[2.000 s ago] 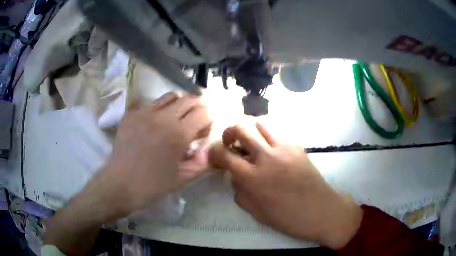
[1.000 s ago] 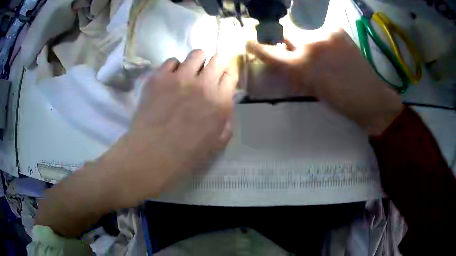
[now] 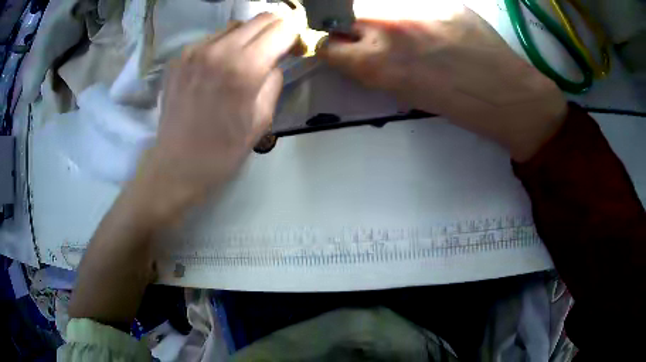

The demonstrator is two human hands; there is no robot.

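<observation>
My left hand (image 3: 219, 99) is at upper left, slightly blurred, with bent fingers reaching to a small bright yellowish cloth edge (image 3: 310, 42) below the presser foot area. My right hand (image 3: 446, 74) comes from the right, thumb and finger closed at that edge. The dark block by the needle (image 3: 330, 13) is just above my right fingertips. White cloth (image 3: 110, 134) lies left of my left hand, with beige cloth (image 3: 71, 60) heaped behind it. Glare and fingers hide the needle and most of the held piece.
Scissors with green and yellow handles (image 3: 582, 83) lie at upper right. A dark seam crosses the white table (image 3: 397, 184). A printed ruler (image 3: 375, 247) runs along the front edge. Cloth hangs below the table at both sides, and pale grey-green cloth (image 3: 347, 336) shows at bottom centre.
The view has tilted down, so the machine head is now mostly out of frame. Both hands first moved closer to the needle area, then their fingertips came together at the cloth edge.
</observation>
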